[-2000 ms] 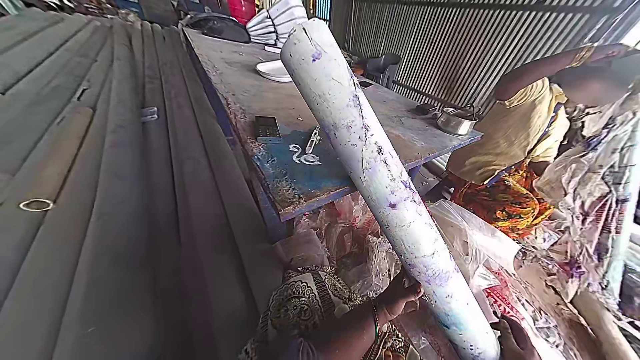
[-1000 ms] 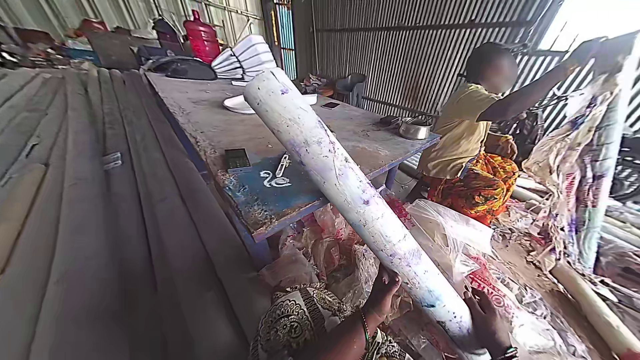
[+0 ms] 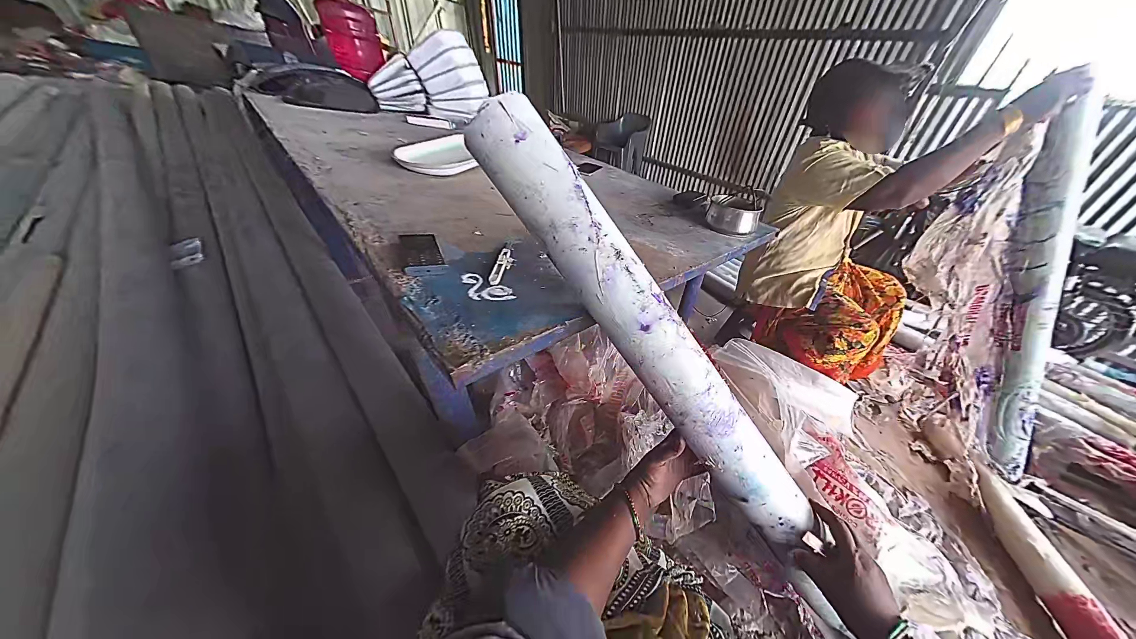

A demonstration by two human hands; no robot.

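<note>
A long white tube (image 3: 657,333) with purple stains lies tilted across the near edge of the wooden table, its upper end over the tabletop. My left hand (image 3: 661,466) is under its lower half, fingers partly hidden behind the tube. At its bottom end is my right hand (image 3: 839,559), with thumb and fingers around the rim. Crumpled clear plastic sheeting (image 3: 577,399) lies below the tube. On the blue corner of the table are a small cutter-like tool (image 3: 501,264), a white painted mark and a dark rectangular object (image 3: 421,251).
The table (image 3: 355,177) also bears a white tray (image 3: 435,154) and a steel pot (image 3: 734,215). To the right, a seated person (image 3: 821,195) holds an upright tube (image 3: 1043,266) with plastic hanging from it. Long grey tubes (image 3: 160,355) fill the left. Another tube (image 3: 1021,524) lies on the floor.
The right hand has shifted around the tube's lower end and now grips its rim. The view has swung up and to the right since two seconds ago. The other person's arm has lowered slightly.
</note>
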